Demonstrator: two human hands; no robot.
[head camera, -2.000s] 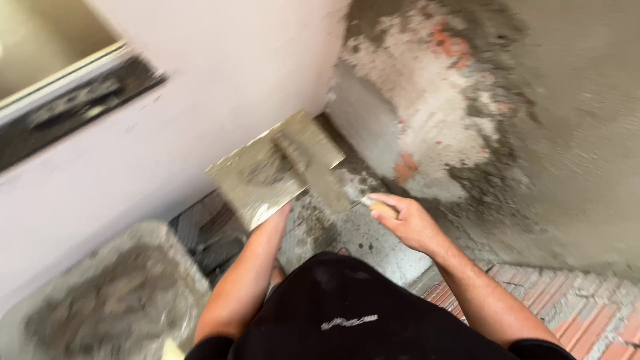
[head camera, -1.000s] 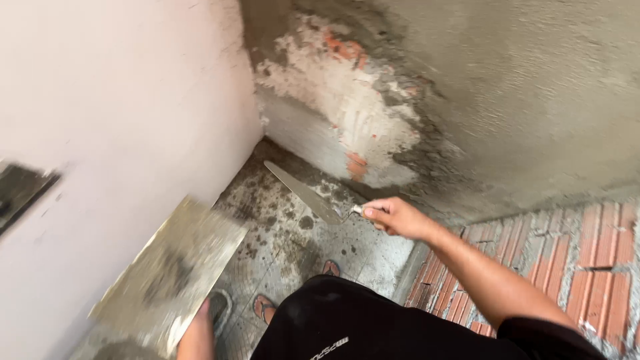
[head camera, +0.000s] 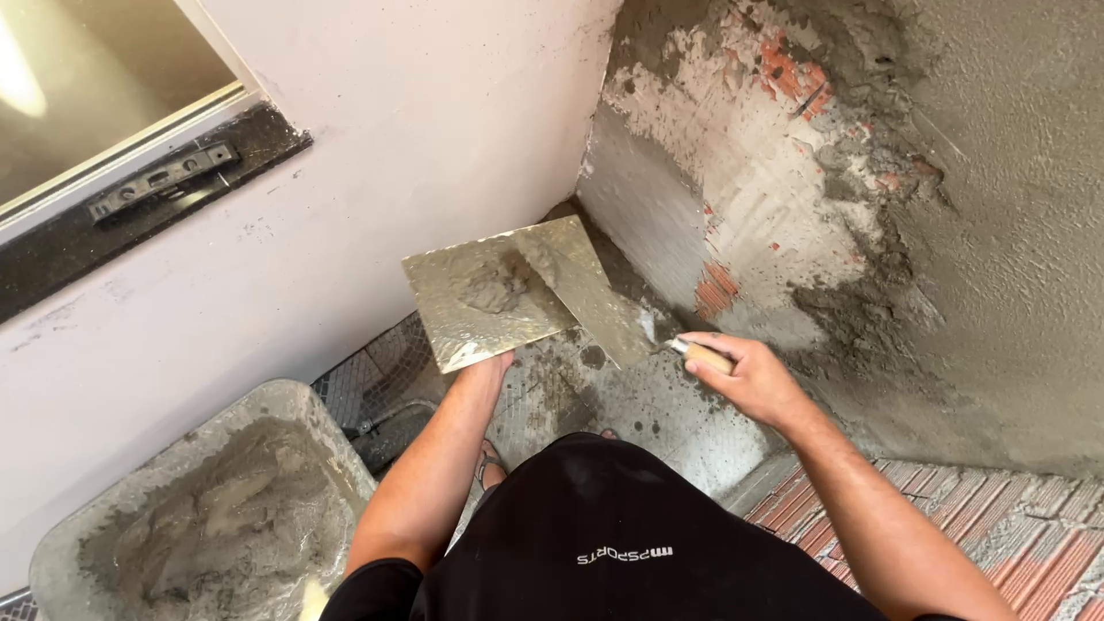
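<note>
My left hand (head camera: 503, 360) holds a plasterer's hawk (head camera: 483, 328) from below; its fingers are mostly hidden under the square board. A small mound of wet mortar (head camera: 496, 285) lies on the board. My right hand (head camera: 746, 375) grips the wooden handle of a pointed trowel (head camera: 595, 306). The mortar-smeared blade lies over the right part of the hawk, beside the mound. To the right, the wall bears fresh mortar (head camera: 1009, 233) around a rough bare patch (head camera: 776, 190) where orange brick shows.
A tub (head camera: 293, 397) of wet mortar stands at the lower left. A spirit level (head camera: 164, 181) rests on the dark windowsill (head camera: 43, 276). Exposed hollow bricks (head camera: 966, 517) are at the lower right. My sandalled feet are on the mortar-spattered floor (head camera: 681, 414).
One second ago the trowel was held apart from the hawk, near the wall corner; now its blade is over the hawk. The view has swung left, showing the tub and windowsill again.
</note>
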